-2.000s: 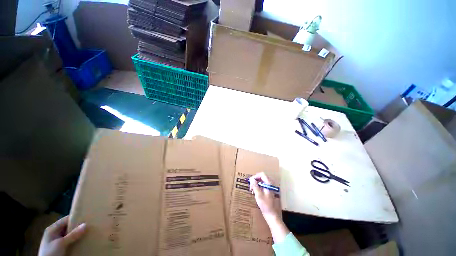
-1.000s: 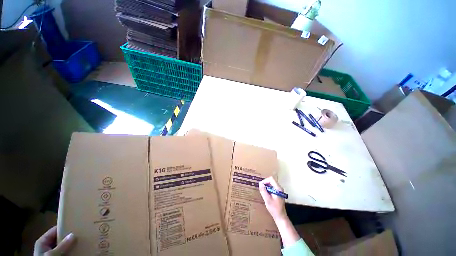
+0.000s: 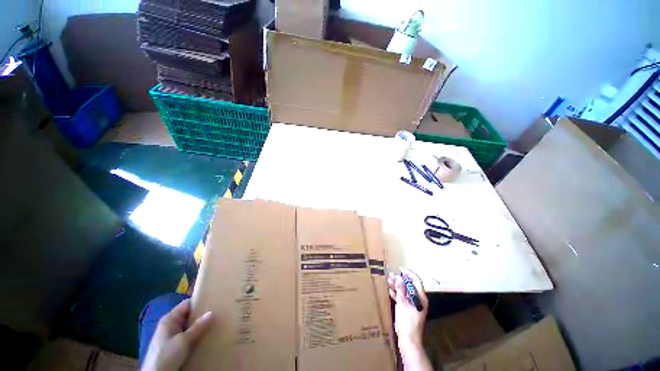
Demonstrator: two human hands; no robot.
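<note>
A flattened brown carton (image 3: pixel 333 304) with dark printed bands and a column of icons rests in front of me, its far part against the table's near edge. Another carton layer shows at its right side. My left hand (image 3: pixel 174 335) grips the carton's left edge, thumb on top. My right hand (image 3: pixel 409 304) is at the carton's right edge and holds a dark marker pen (image 3: pixel 412 290) between the fingers. The print is slightly blurred.
The white-topped table (image 3: pixel 333 170) holds scissors (image 3: pixel 449 232), loose marker pens (image 3: pixel 421 177), a tan tape roll (image 3: pixel 448 169) and a white roll (image 3: pixel 404 144). Behind it stand a large open carton (image 3: pixel 347 90) and a green crate (image 3: pixel 206 124) with stacked flat cartons. Another large carton (image 3: pixel 579 196) stands right.
The carton has moved right, and its right panel is now mostly covered. My left hand has moved right with it. My right hand has left the printed face for the right edge, pen tilted more upright.
</note>
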